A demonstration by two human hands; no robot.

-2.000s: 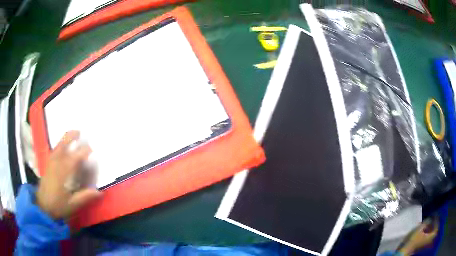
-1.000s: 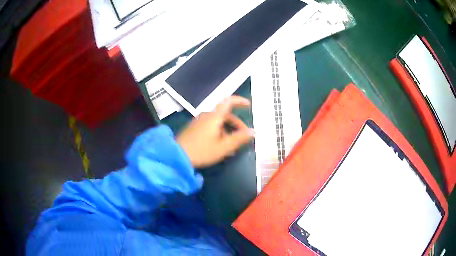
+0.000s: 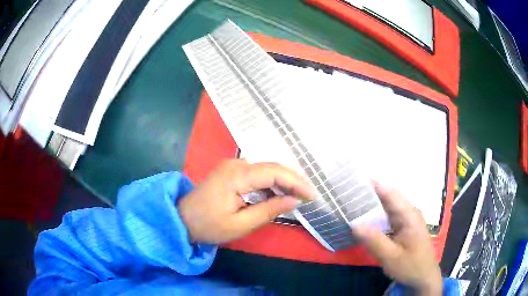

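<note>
A die-cut sticker sheet (image 3: 255, 95), pale grey with ladder-like rows, is held slantwise above the white display panel (image 3: 370, 127). The panel has a thin black frame and lies on a red foam tray (image 3: 200, 144). My right hand (image 3: 402, 237) grips the sheet's lower right end between thumb and fingers. My left hand (image 3: 237, 199) is at the sheet's lower left edge, thumb and forefinger almost together near its surface. Whether a small piece is between those fingertips cannot be told.
A black tape sheet (image 3: 101, 69) on white liner and white sheets (image 3: 37, 55) lie at upper left. Another panel (image 3: 405, 20) on red foam is at upper right. Clear plastic (image 3: 492, 219) over black sheets lies at lower right.
The sticker sheet has been lifted from the bench and is now over the panel. My right hand has come into view holding it. My left hand has moved to the sheet's lower part.
</note>
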